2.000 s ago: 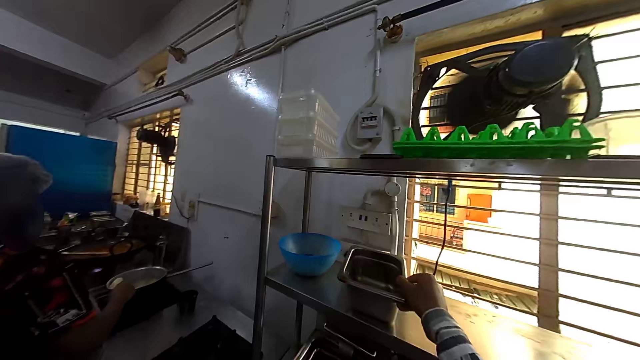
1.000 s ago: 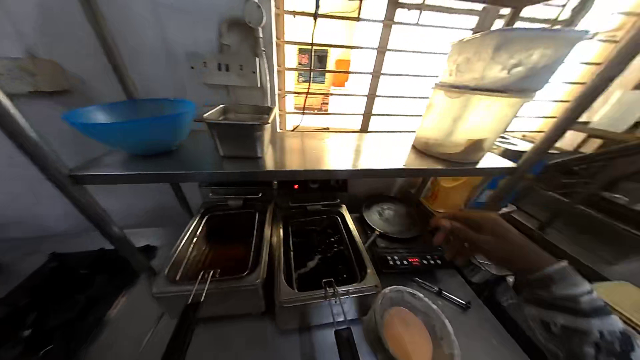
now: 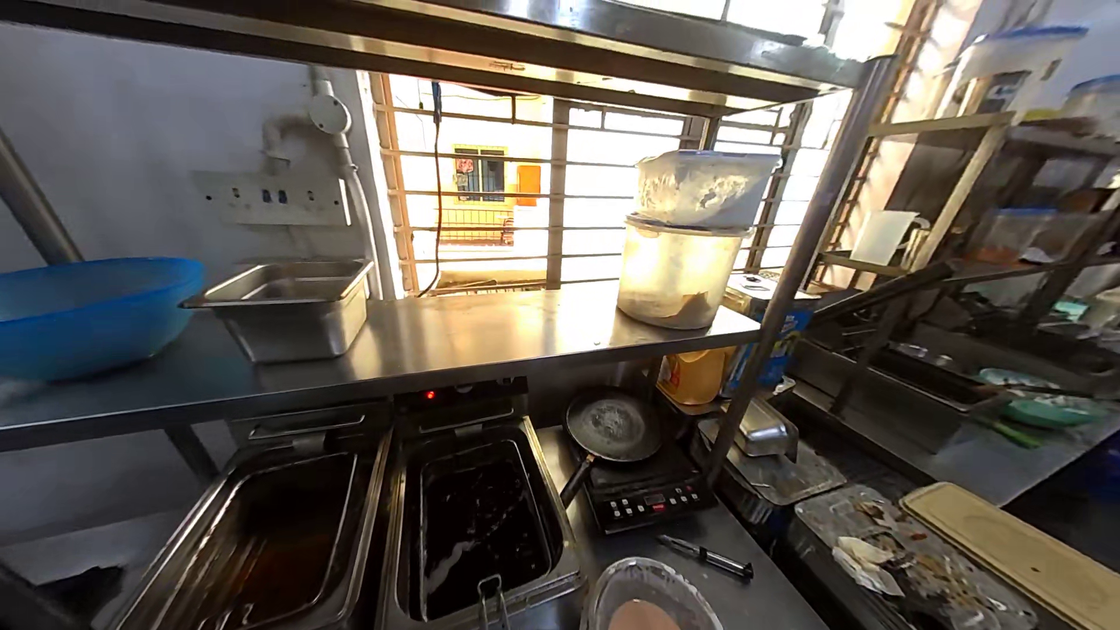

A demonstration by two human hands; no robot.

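Neither of my hands shows in the head view now. A stainless steel pan [image 3: 302, 319] and a blue plastic bowl [image 3: 96, 319] stand on the steel shelf [image 3: 472, 337]. Below are two deep fryers, the left fryer [image 3: 289, 534] with brownish oil and the right fryer [image 3: 486, 516] with dark oil and a wire basket handle at its front. A frying pan [image 3: 614, 426] rests on an induction cooktop [image 3: 647, 499]. In front of it lie a black-and-metal utensil [image 3: 707, 556] and a plastic tub [image 3: 649, 604] with pinkish contents.
Two stacked white tubs [image 3: 678, 271] stand at the shelf's right end, near a steel post [image 3: 792, 271]. Lower right are a littered tray [image 3: 892, 551], a beige lid [image 3: 1015, 551] and a metal container [image 3: 766, 429]. A rack [image 3: 945, 192] stands beyond.
The view has swung right. A hand was at the steel pan on the shelf two seconds ago, then over the cooktop's right side one second ago; now it is out of view.
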